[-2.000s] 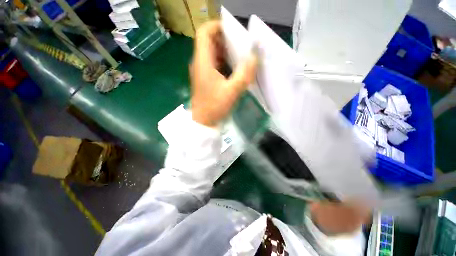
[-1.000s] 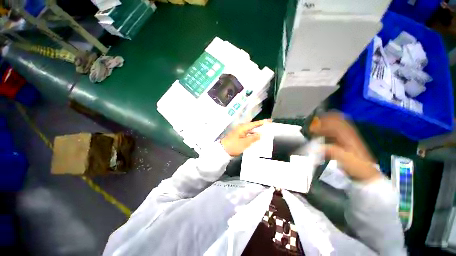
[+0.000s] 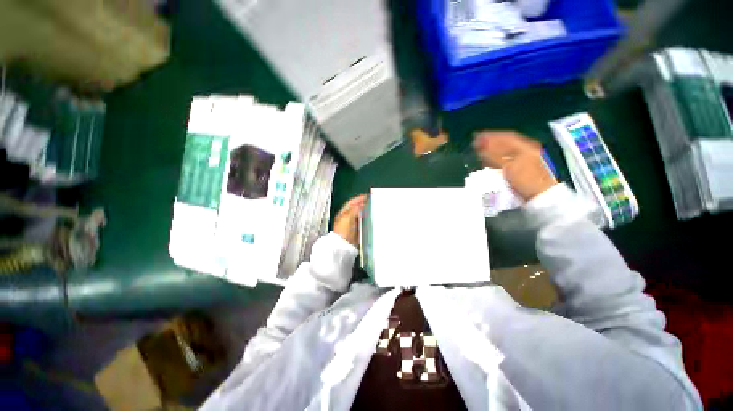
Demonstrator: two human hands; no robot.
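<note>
A white box (image 3: 427, 236) with a green left side stands in front of my body, its plain white face towards me. My left hand (image 3: 350, 220) is against the box's left side, its fingers partly hidden behind the box. My right hand (image 3: 517, 163) is to the right of and beyond the box, slightly blurred, over small white paper inserts (image 3: 492, 191); whether it grips one is unclear. A stack of flat carton blanks (image 3: 241, 181) with a black device picture lies left of the box.
White boxes (image 3: 358, 104) stand beyond. A blue bin (image 3: 514, 72) holds white packets. A label sheet (image 3: 595, 167) and more stacked cartons (image 3: 693, 132) lie right. An orange-brown scrap (image 3: 427, 142) lies ahead. An open brown carton (image 3: 165, 361) is on the floor, left.
The view has turned and shifted right. The open white box now shows a closed white face. My right hand has moved off it to the inserts; my left hand has moved to its left side.
</note>
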